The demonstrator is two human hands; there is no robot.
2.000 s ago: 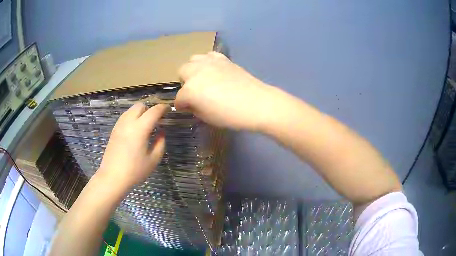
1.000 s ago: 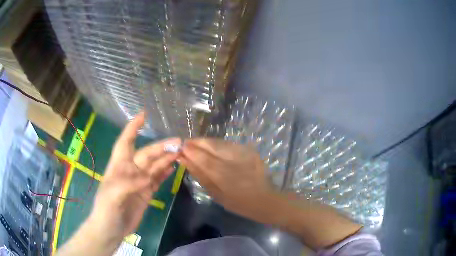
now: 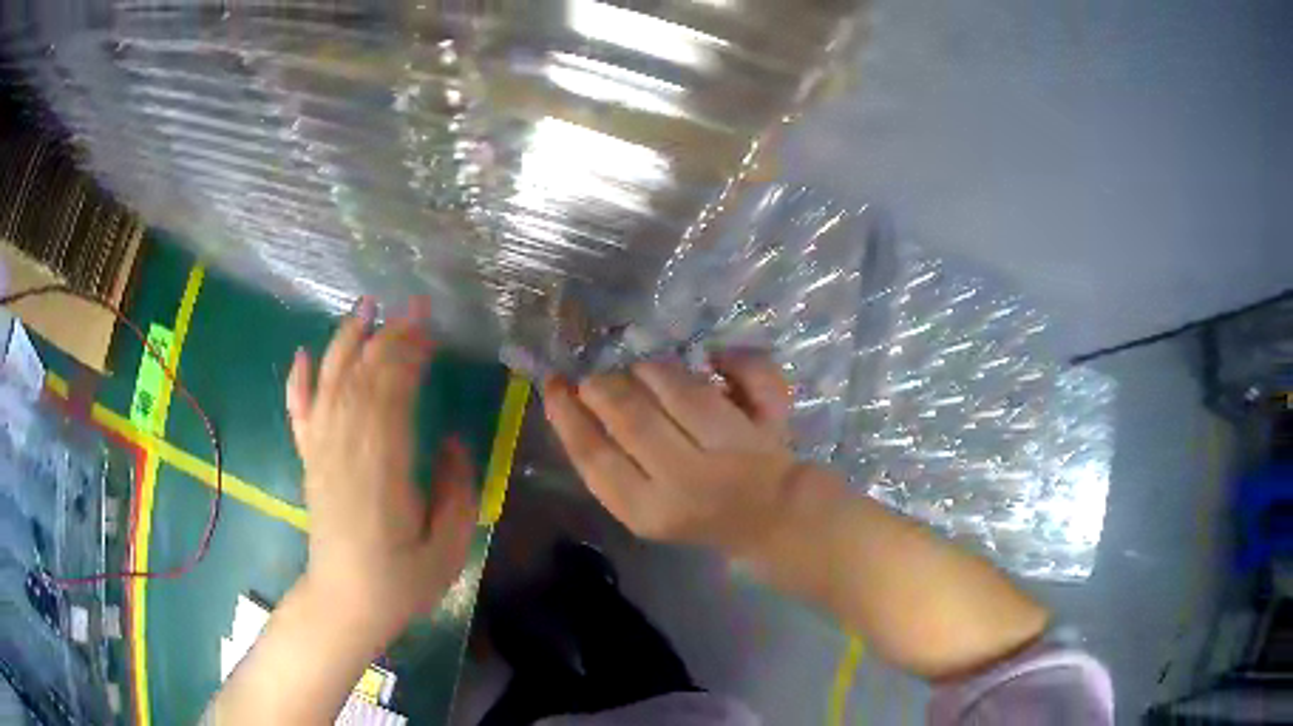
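Observation:
A tall stack of clear plastic trays (image 3: 383,170), seen edge-on and blurred, fills the top left and middle. My left hand (image 3: 372,461) is open, fingers spread, over the green mat at the stack's lower front edge. Its fingertips are near or against the stack; contact is unclear. My right hand (image 3: 681,447) has bent fingers at the stack's lower right corner. Whether it grips the trays there is hidden by the fingers and blur.
Shiny clear pocketed trays (image 3: 964,411) stand low at the right. The green mat (image 3: 255,411) has yellow tape and a thin red wire. Brown cardboard sheets (image 3: 64,220) are piled at far left. Paper slips (image 3: 372,695) lie at the bottom. Slotted trays (image 3: 57,539) lie at left.
The view has tipped down from the stack's cardboard top to its base. My hands moved from the upper edge to the bottom corner. They came together around a small whitish thing, then parted.

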